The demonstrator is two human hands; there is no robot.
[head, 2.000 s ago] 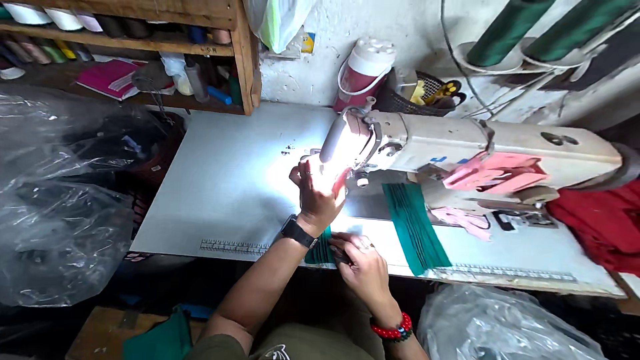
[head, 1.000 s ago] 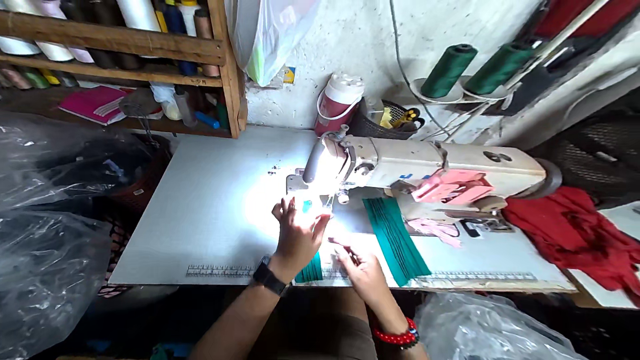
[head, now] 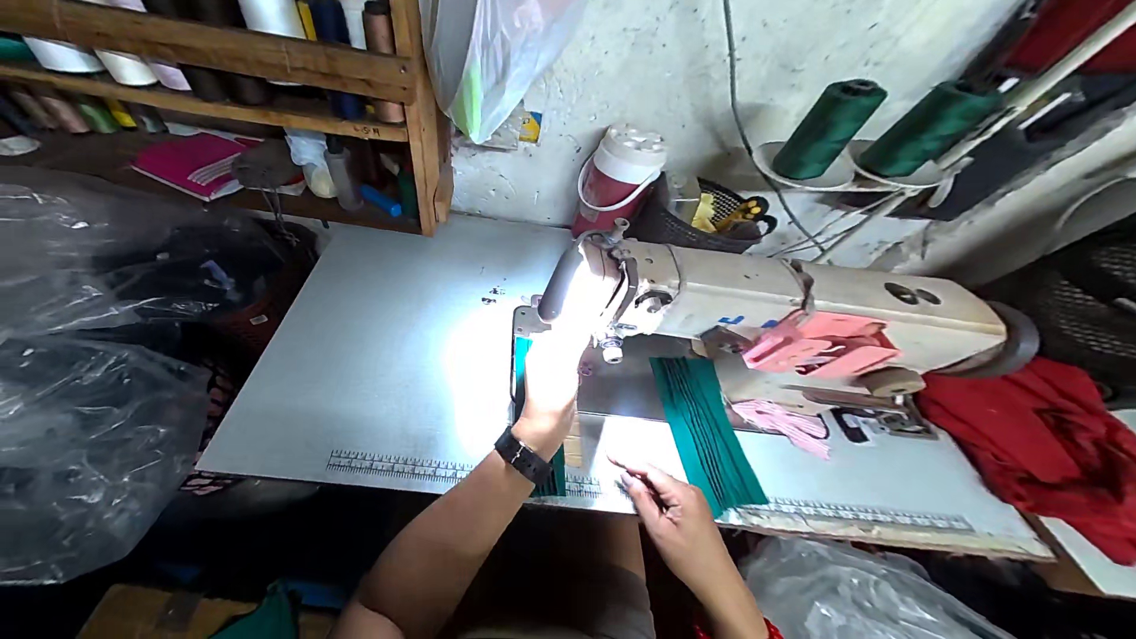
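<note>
An industrial sewing machine (head: 737, 288) stands across the table, its lamp glaring at the needle end. My left hand (head: 552, 373), with a black watch on the wrist, is under that end, over a narrow green fabric strip (head: 557, 475); glare hides its fingers, so its grip cannot be told. Near the table's front edge is my right hand (head: 666, 506), thumb and forefinger close together by a small dark, thin thing I cannot make out. Just right of it lies a stack of green fabric strips (head: 707, 435).
Pink strips (head: 785, 422) and red cloth (head: 1047, 444) lie at the right. Behind the machine are a red and white jug (head: 619, 177), a black basket (head: 701, 217) and green thread cones (head: 830, 129). A wooden thread shelf (head: 266, 67) stands back left. Measuring tape (head: 399, 466) runs along the front edge.
My left hand has moved in under the needle end of the machine, away from my right hand. Two seconds ago my right hand rested on the green strip; it is now to the right of it.
</note>
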